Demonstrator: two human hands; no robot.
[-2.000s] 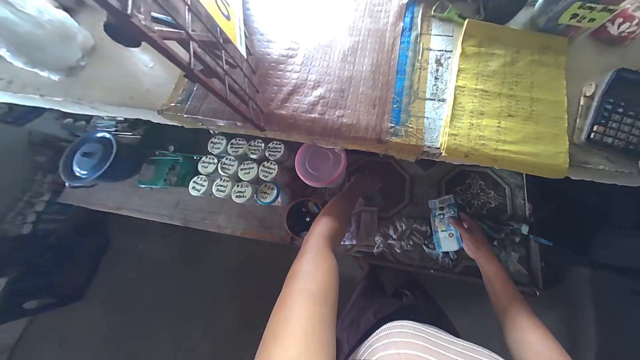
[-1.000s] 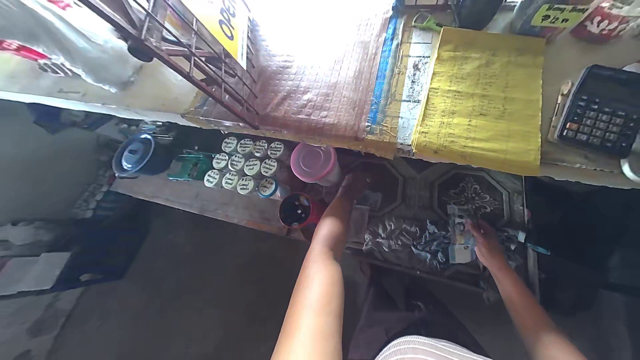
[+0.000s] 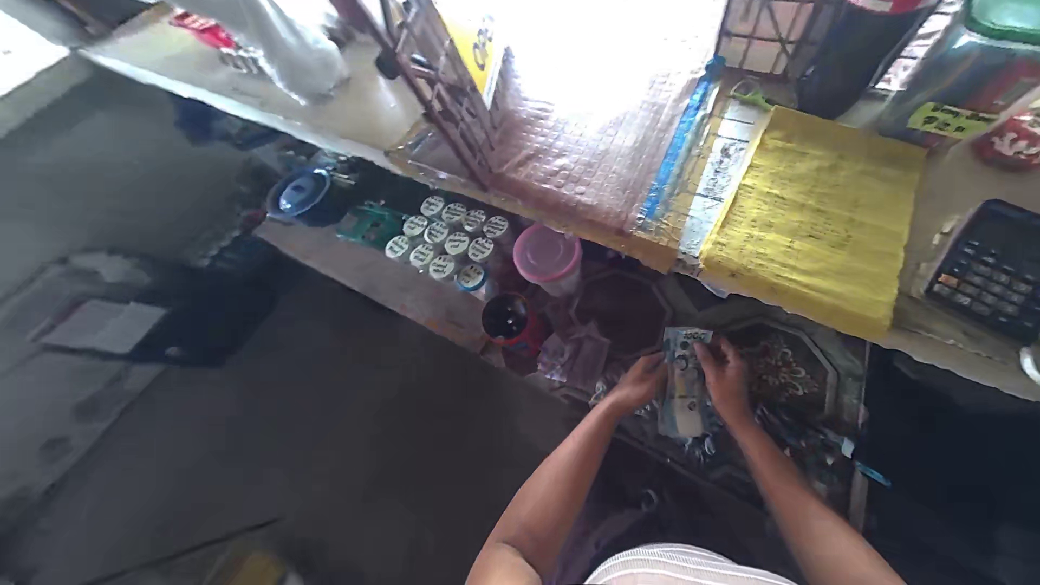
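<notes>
Both my hands are at a banknote (image 3: pixel 684 386) held lengthwise over the lower shelf. My left hand (image 3: pixel 642 380) is at its left edge, fingers bent against it. On the upper right edge, my right hand (image 3: pixel 723 370) grips the note between thumb and fingers. Whether more notes lie under it, I cannot tell. Beneath and around the hands are small crumpled plastic pieces (image 3: pixel 699 447). Folded clear plastic (image 3: pixel 575 354) lies left of my left hand, beside a dark-topped red container (image 3: pixel 508 318).
A pink-lidded tub (image 3: pixel 547 253), several lidded jars (image 3: pixel 443 236), a green basket (image 3: pixel 374 223) and a blue lidded pail (image 3: pixel 305 193) stand on the lower shelf. The counter above bears a yellow paper sheet (image 3: pixel 821 219), a calculator (image 3: pixel 991 268) and a wire rack (image 3: pixel 439 89).
My left hand has moved right, from beside the pink-lidded tub to the banknote in my right hand. The view has shifted and turned.
</notes>
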